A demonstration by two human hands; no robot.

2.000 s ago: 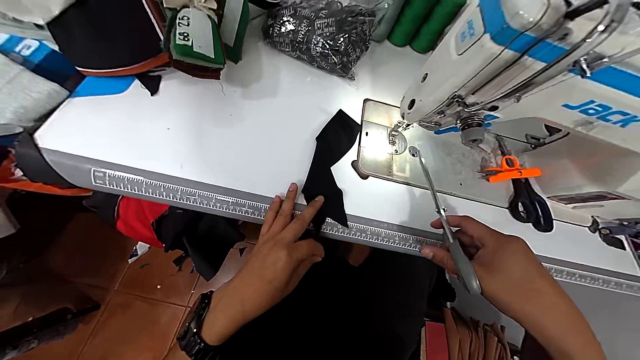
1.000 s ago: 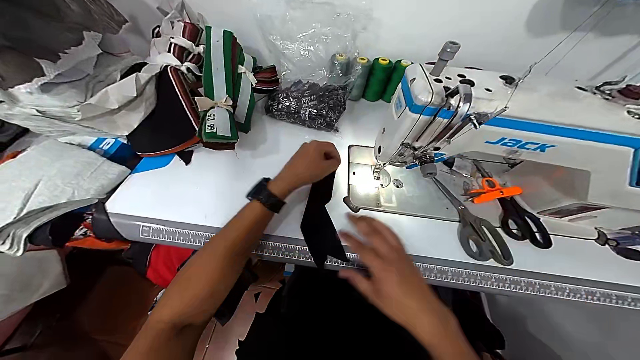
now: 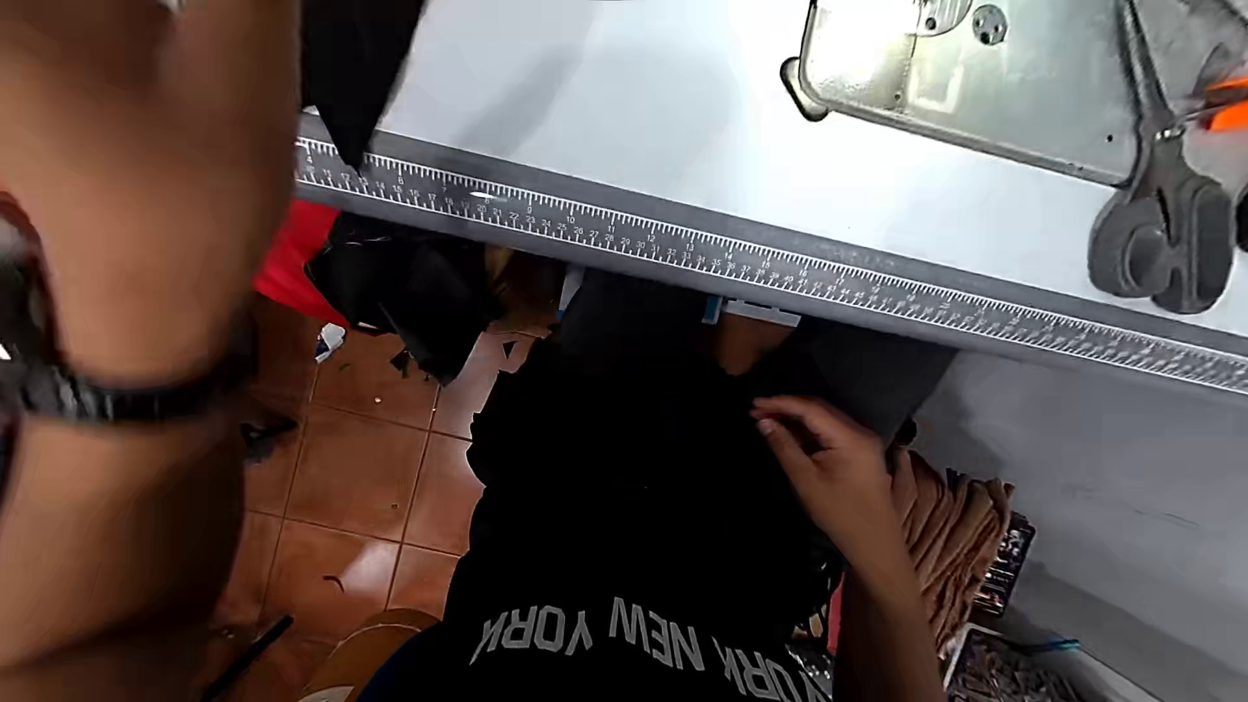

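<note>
My left hand (image 3: 136, 166) is large and blurred at the upper left, with a dark watch on its wrist; its fingertips are hidden. Beside it, a black fabric piece (image 3: 356, 68) hangs with its pointed end over the ruler tape (image 3: 624, 234) on the table's front edge. Whether the hand holds the fabric cannot be told. Below the table edge at the right is my right hand (image 3: 829, 458), with thumb and forefinger apart and nothing visible between them, near black cloth (image 3: 634, 439) on my lap. Grey-handled scissors (image 3: 1160, 224) lie by the sewing machine's metal plate (image 3: 1014, 88).
An orange-handled tool (image 3: 1228, 102) shows at the right edge. Under the table are red fabric (image 3: 297, 258), black fabric (image 3: 419, 292) and a stack of brown fabric (image 3: 951, 536). Scraps lie on the tiled floor (image 3: 356, 458).
The view has swung down and closer. My right hand has moved from above the table to below its edge. The scissors, in my right hand two seconds ago, lie on the table.
</note>
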